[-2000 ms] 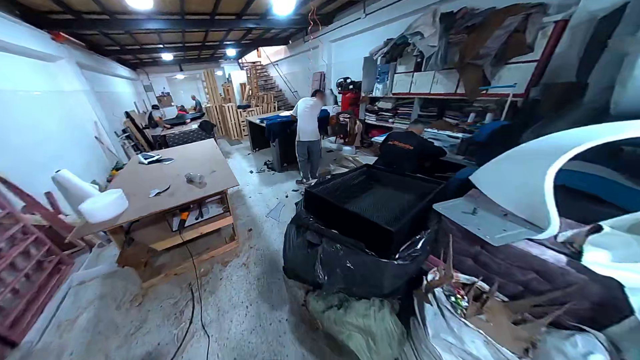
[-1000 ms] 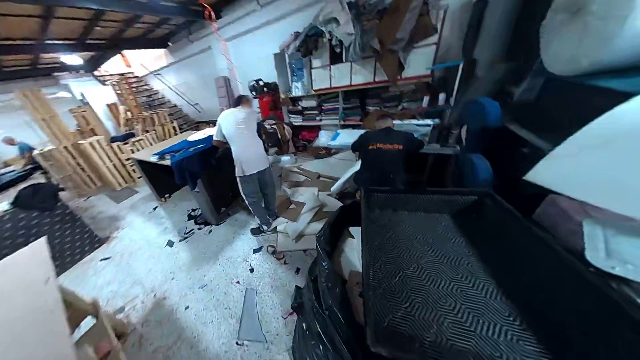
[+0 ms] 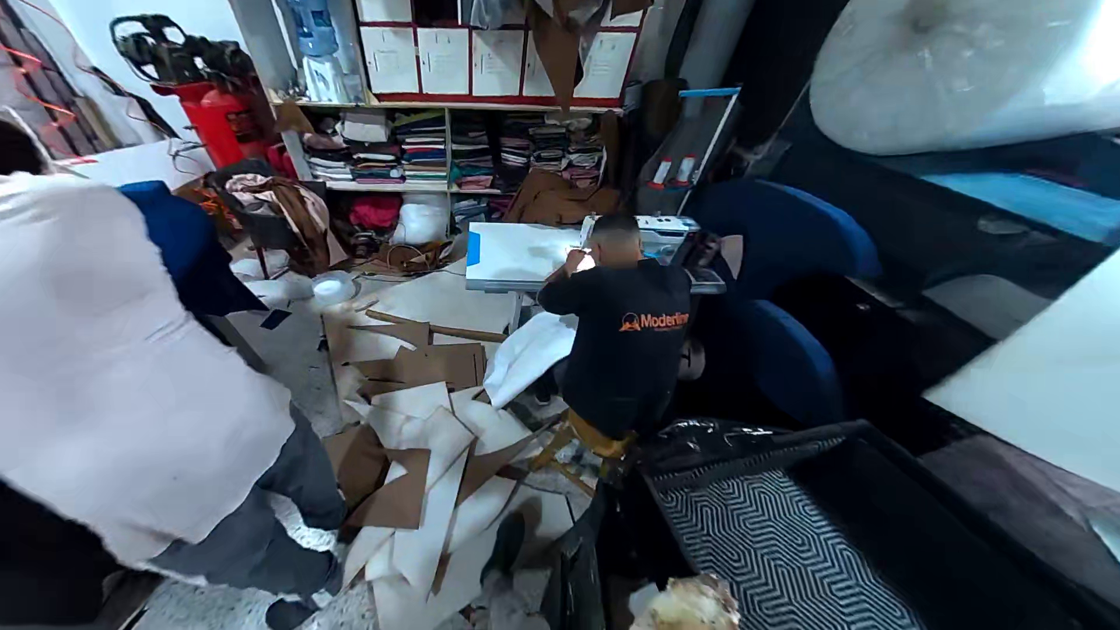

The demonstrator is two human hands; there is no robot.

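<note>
Neither my left hand nor my right hand is in view. At the bottom edge is a lumpy, pale yellow-brown thing; what it is and what holds it cannot be told. Right beside it stands a large black tray-like frame with a zigzag-patterned bottom, and black plastic sheeting lies along its left side. Beyond, a person in a black shirt sits on a wooden stool, bent over a white sewing machine on a white table. White fabric hangs from the table.
A person in a white shirt stands close at left. Cardboard and white sheet scraps cover the floor between the two people. Shelves of folded fabric, a red air compressor and blue rounded panels stand around. A plastic-wrapped roll is upper right.
The view has moved forward and turned down, so both people and the black frame are much nearer. The workbench seen at left two seconds ago is out of view.
</note>
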